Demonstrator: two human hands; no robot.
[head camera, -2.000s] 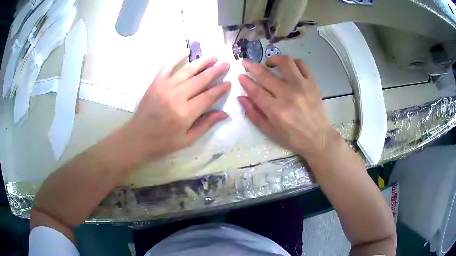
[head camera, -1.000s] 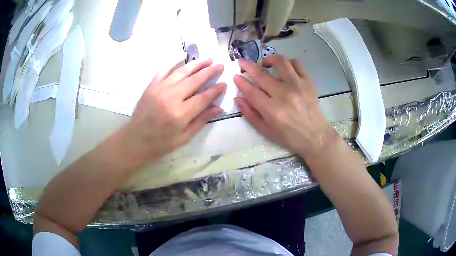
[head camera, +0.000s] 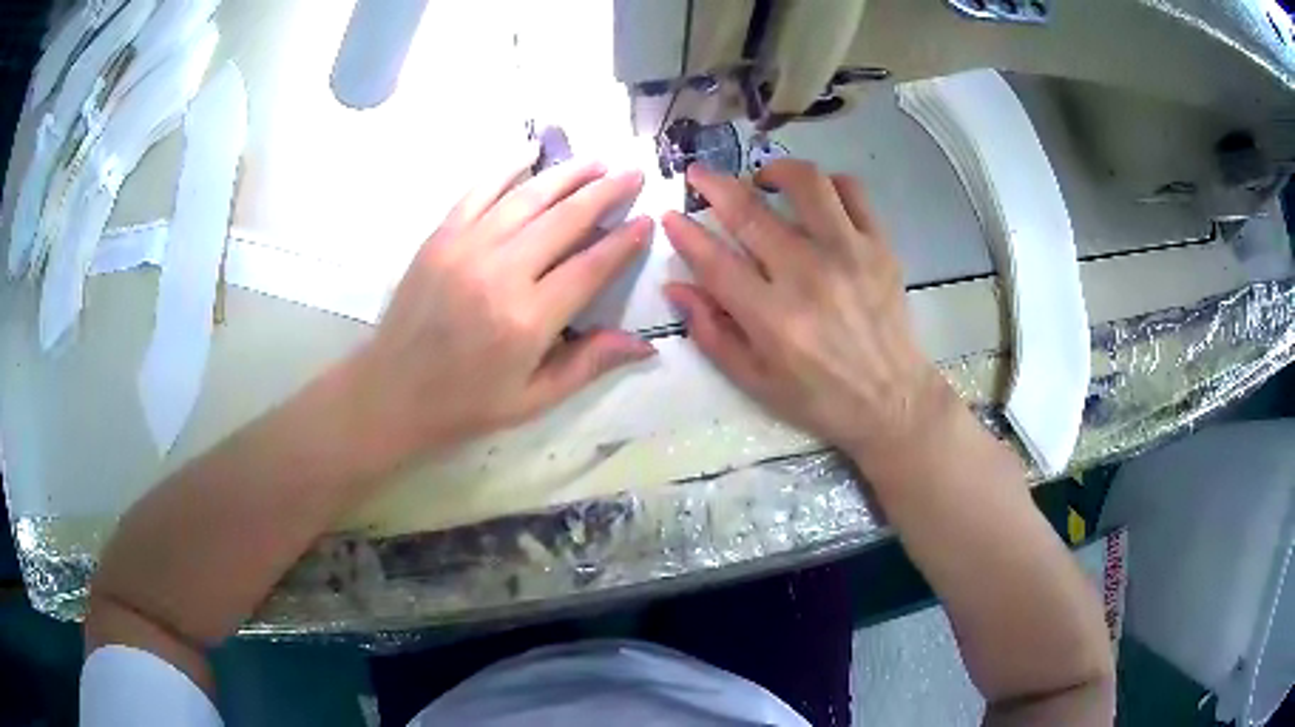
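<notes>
A white collar piece (head camera: 648, 273) lies flat between and partly under my hands, just below the needle area; bright glare washes out its edges. My left hand (head camera: 490, 305) lies palm down on its left side, fingertips near the needle. My right hand (head camera: 802, 291) lies palm down on its right side, index fingertip just below the presser foot (head camera: 675, 149). Both hands press the piece flat, fingers slightly spread. How much cloth lies under the palms is hidden.
A curved stack of white pieces (head camera: 1034, 256) lies right of my right hand. A single pointed piece (head camera: 195, 263) crosses a white strip (head camera: 306, 274) at left, beside fanned bundles (head camera: 121, 156). A grey rounded bar (head camera: 376, 50) and the machine arm (head camera: 937, 50) stand beyond. Plastic wraps the table edge (head camera: 597, 547).
The white cloth that reached below my fingertips two seconds ago has moved up toward the needle, and the dark bed seam now shows between my hands. Both hands keep nearly the same place.
</notes>
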